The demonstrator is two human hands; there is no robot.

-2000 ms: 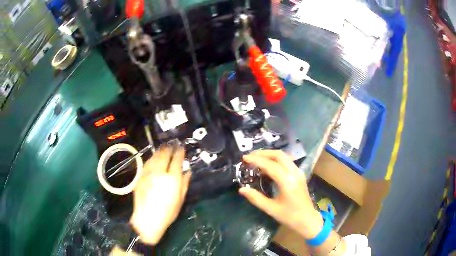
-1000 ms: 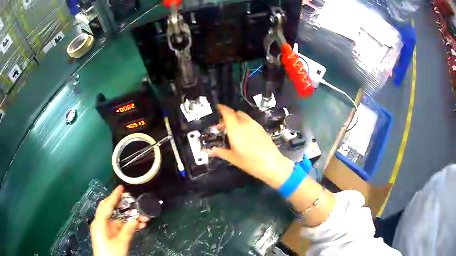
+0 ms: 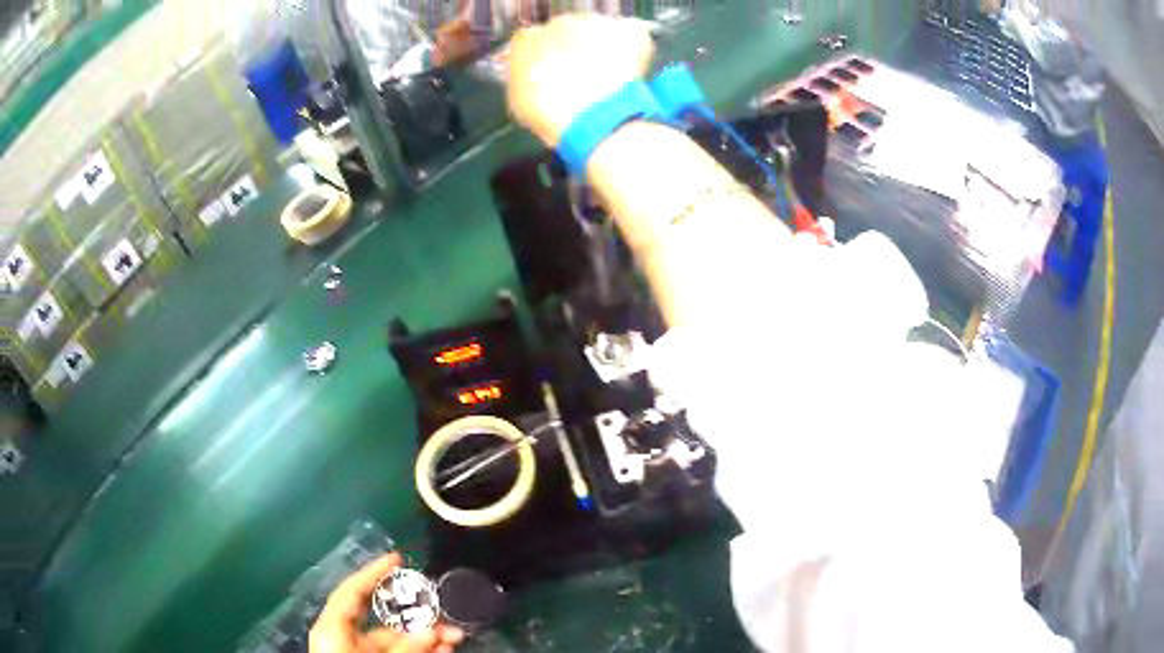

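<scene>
My left hand [image 3: 370, 615], cut off by the bottom edge, holds a round silver module [image 3: 406, 600] with a black disc [image 3: 472, 597] beside it. My right hand [image 3: 577, 74] is at the top, above the black back plate [image 3: 530, 217] of the test fixture. Its fingers are blurred, and I cannot tell whether it holds anything. Another module [image 3: 657, 431] sits in the silver nest [image 3: 619, 447] of the left station, below a whitish block [image 3: 618, 353]. My right forearm and sleeve hide most of the clamps and the right station.
A digital meter [image 3: 462, 370] with red digits stands left of the fixture. Tweezers lie across a tape roll [image 3: 434, 498], and a pen [image 3: 568, 447] lies beside it. Loose modules [image 3: 320, 357] lie on the green belt. A blue bin [image 3: 1031, 421] is at right. Another person's hand [image 3: 453, 41] shows at the top.
My right hand has moved from the left nest up and away, past the back plate. My left hand still holds its module. The camera view has shifted, so the fixture appears lower and further right.
</scene>
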